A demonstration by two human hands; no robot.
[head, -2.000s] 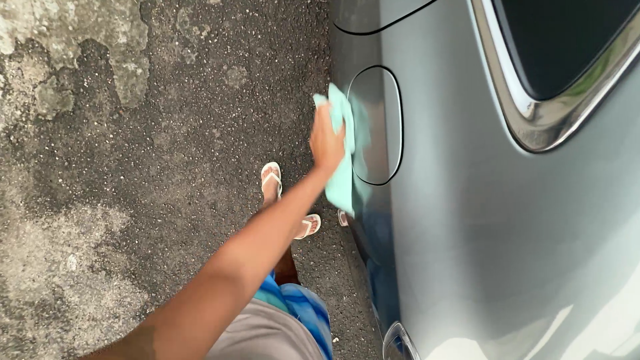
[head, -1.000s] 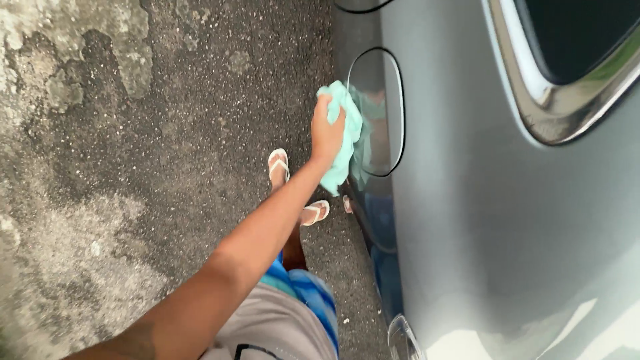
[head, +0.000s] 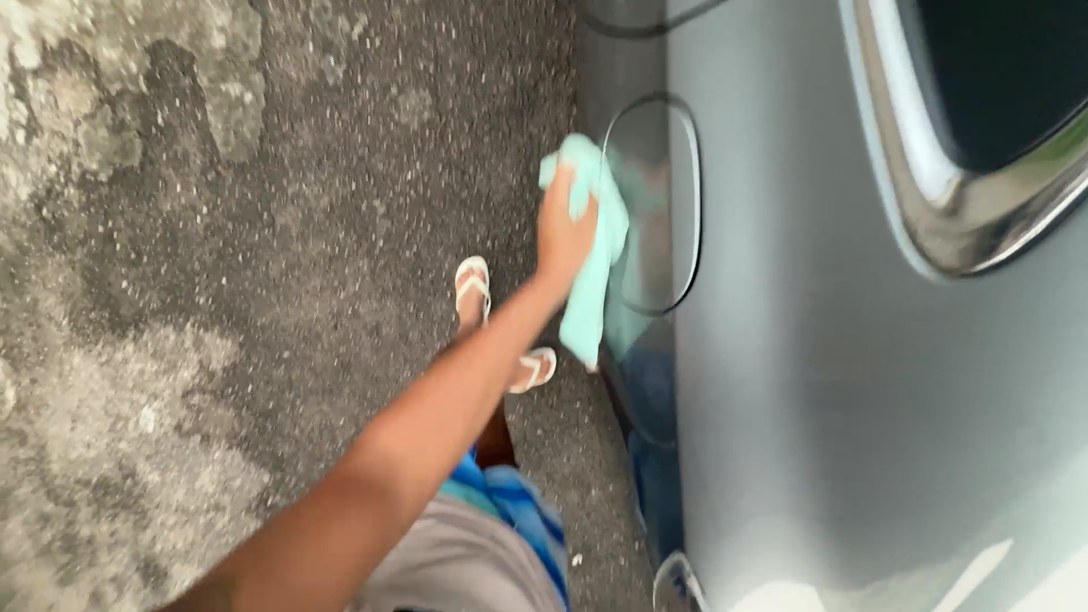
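Note:
My left hand grips a pale mint-green cloth, its fingers pressed into the upper folds while the lower end hangs loose. The cloth lies against or very close to the side of a grey car, at the left edge of the rounded fuel filler flap. A blurred reflection of the cloth shows in the glossy paint. My right hand is out of view.
A dark window with chrome trim is at the upper right. Part of a lamp shows at the bottom. Rough, stained asphalt spreads left of the car. My feet, in white flip-flops, stand beside it.
The left hand stays on the cloth beside the flap throughout. The cloth's folds have shifted; its lower end hangs longer than one second ago.

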